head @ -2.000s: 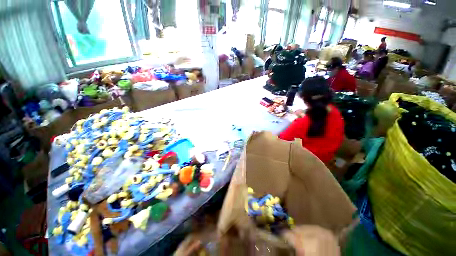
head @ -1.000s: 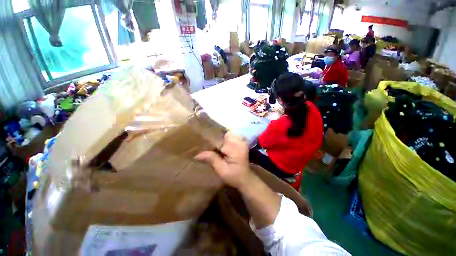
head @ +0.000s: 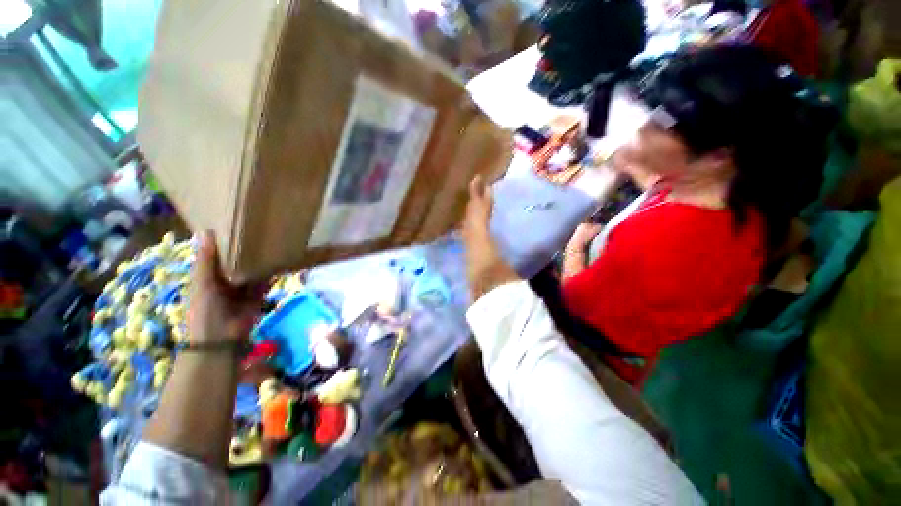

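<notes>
A brown carton (head: 286, 222) with a white printed label (head: 375, 163) is held up, tilted, above the table. My left hand (head: 212, 287) is at its lower left corner, supporting it from below. My right hand (head: 480, 222) is against its right side, fingers partly hidden. The carton's opening and contents are not visible. A heap of yellow-and-blue plush toys (head: 138, 316) lies on the table beyond my left forearm.
A blue tray (head: 296, 331) and red, orange and green pieces (head: 331, 420) lie on the grey-blue table (head: 435, 341). A person in red (head: 662, 267) sits close on the right. A yellow sack (head: 855, 366) stands at the far right. Yellowish pieces (head: 420, 460) show at the bottom.
The carton has been raised and turned, so its labelled side now shows high up. My left hand has come into view under it. The view has shifted closer to the seated person.
</notes>
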